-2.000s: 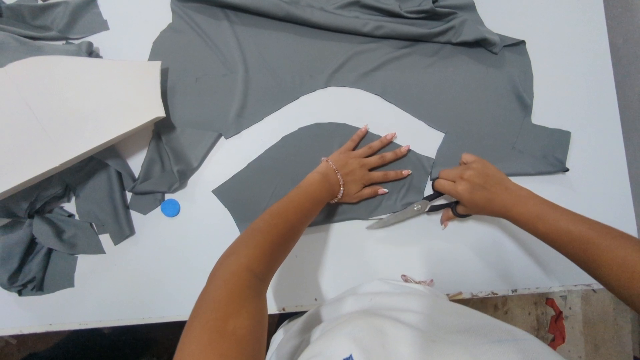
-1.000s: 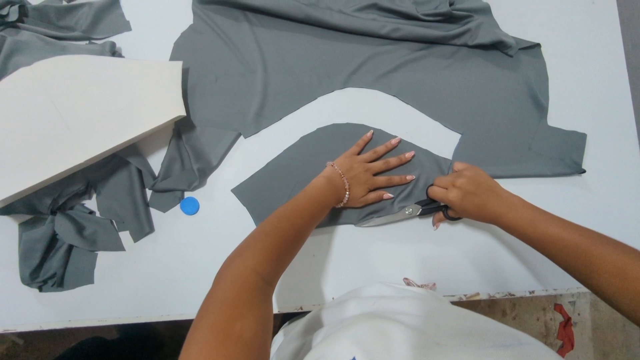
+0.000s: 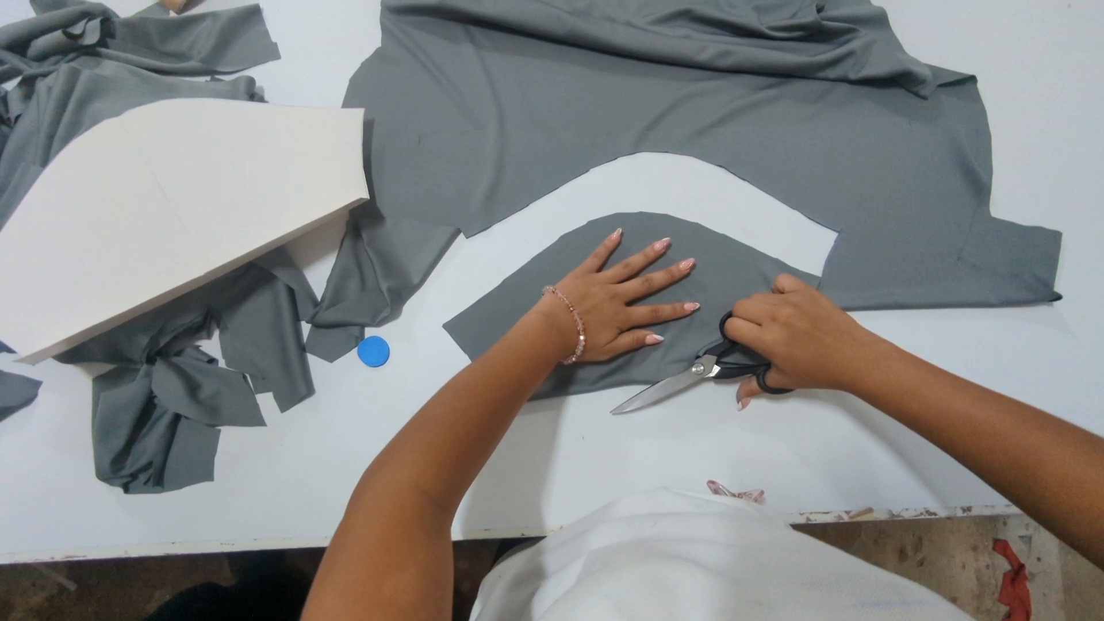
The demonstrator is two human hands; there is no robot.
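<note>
A curved panel of grey fabric [image 3: 535,302] lies on the white table. My left hand [image 3: 617,302] rests flat on it, fingers spread, a beaded bracelet at the wrist. My right hand [image 3: 798,336] is closed around the black handles of a pair of fabric scissors [image 3: 703,366]; their blades point left along the panel's lower edge and look closed or nearly so. Behind the panel, across a curved gap, lies a large sheet of grey fabric [image 3: 561,121] with a matching cut edge, folded at its far side. The panel's right end is close to this sheet, partly behind my right hand.
On the left a thick white curved pattern block [image 3: 198,190] lies over grey fabric scraps [image 3: 164,405]. A blue disc [image 3: 373,351] sits beside them. The white table's near edge [image 3: 172,549] runs below my arms. A red scrap [image 3: 1011,578] lies on the floor at lower right.
The scissors' blades, over or against the panel's lower edge one second ago, now show fully, with the tip over the white table just off that edge. My left hand keeps its place on the panel.
</note>
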